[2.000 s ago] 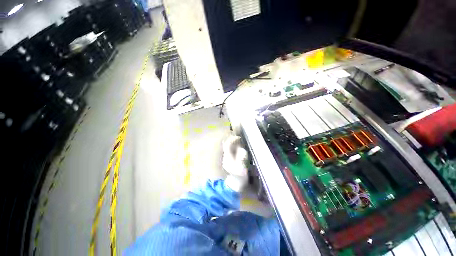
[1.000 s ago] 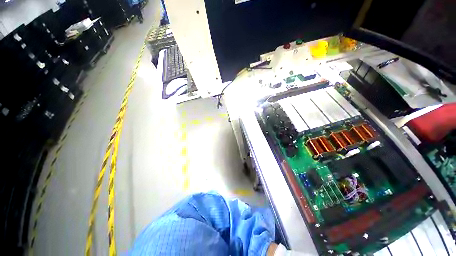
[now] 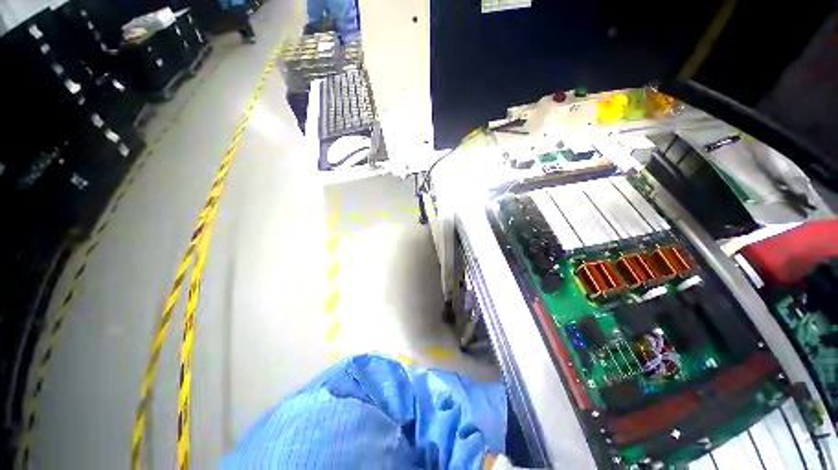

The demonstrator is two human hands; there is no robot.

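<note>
A large green circuit board (image 3: 574, 312) lies in a dark carrier with red-brown bars on the railed line at the right. It bears white blocks (image 3: 597, 213) at its far end, three orange-copper wound coils (image 3: 636, 270), black round capacitors (image 3: 535, 240) and a toroidal coil with coloured wires (image 3: 660, 356). More white blocks (image 3: 767, 445) show at the bottom right edge. My left hand (image 3: 515, 464) is almost wholly cut off by the bottom edge; only a bit of wrist and white glove shows past the blue sleeve, so its fingers are hidden. My right hand is out of the picture.
The silver rail (image 3: 515, 363) runs along the line's left side. A dark machine cabinet (image 3: 551, 55) stands behind. A keyboard (image 3: 346, 103) and white mouse (image 3: 348, 150) sit on a shelf. A red mat (image 3: 795, 250) lies at the right. Yellow-black tape (image 3: 204, 225) marks the floor.
My left gloved hand was beside the rail two seconds ago and has dropped to the bottom edge. The view has shifted slightly; the board looks unchanged.
</note>
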